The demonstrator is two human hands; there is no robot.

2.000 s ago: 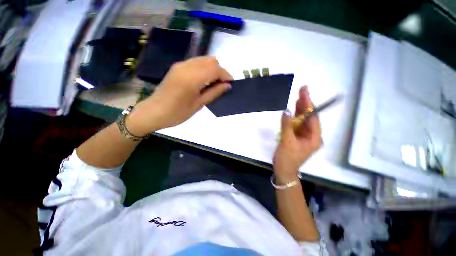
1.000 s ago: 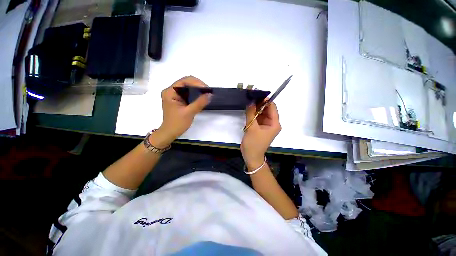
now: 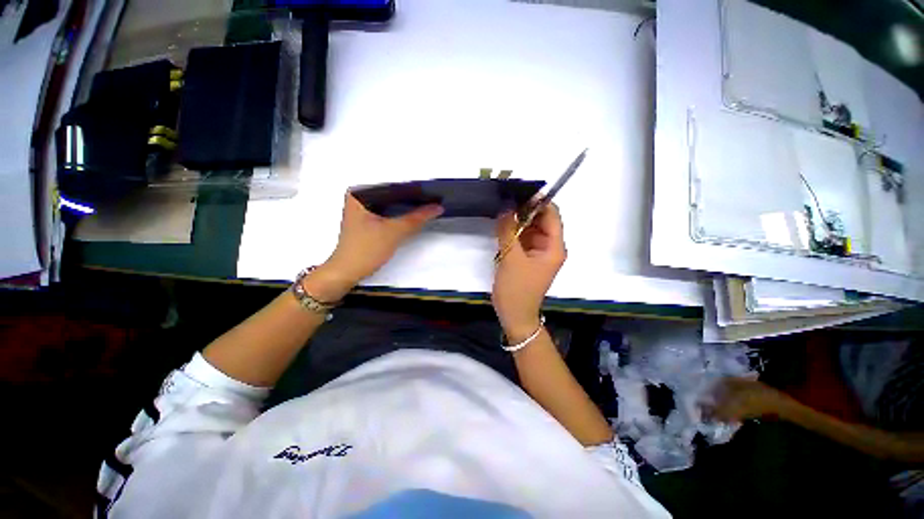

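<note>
A thin black panel [image 3: 461, 197] is held above the white sheet, seen at a shallow angle, with small yellow tabs [image 3: 493, 174] on its far edge. My left hand [image 3: 370, 235] grips its left end, thumb on the near face. My right hand [image 3: 532, 248] touches the panel's right end and also holds scissors [image 3: 564, 174]. The gold handle is in my fingers and the blades point up and right, away from the panel. Whether the blades are fully closed is hard to tell. My right fingers behind the panel are hidden.
Black panel stacks [image 3: 231, 105] with yellow tabs lie at left in clear trays. A roller [image 3: 313, 73] with black handle and blue bar lies beside them. Clear-covered panels [image 3: 762, 182] lie on the right-hand pile. Below right, another person's hand [image 3: 738, 399] is at the scrap heap [image 3: 659, 390].
The panel has moved from a broad, flat-facing view to a shallow angle. My right hand has come to its right end. The view has shifted. Another person's arm has appeared at lower right.
</note>
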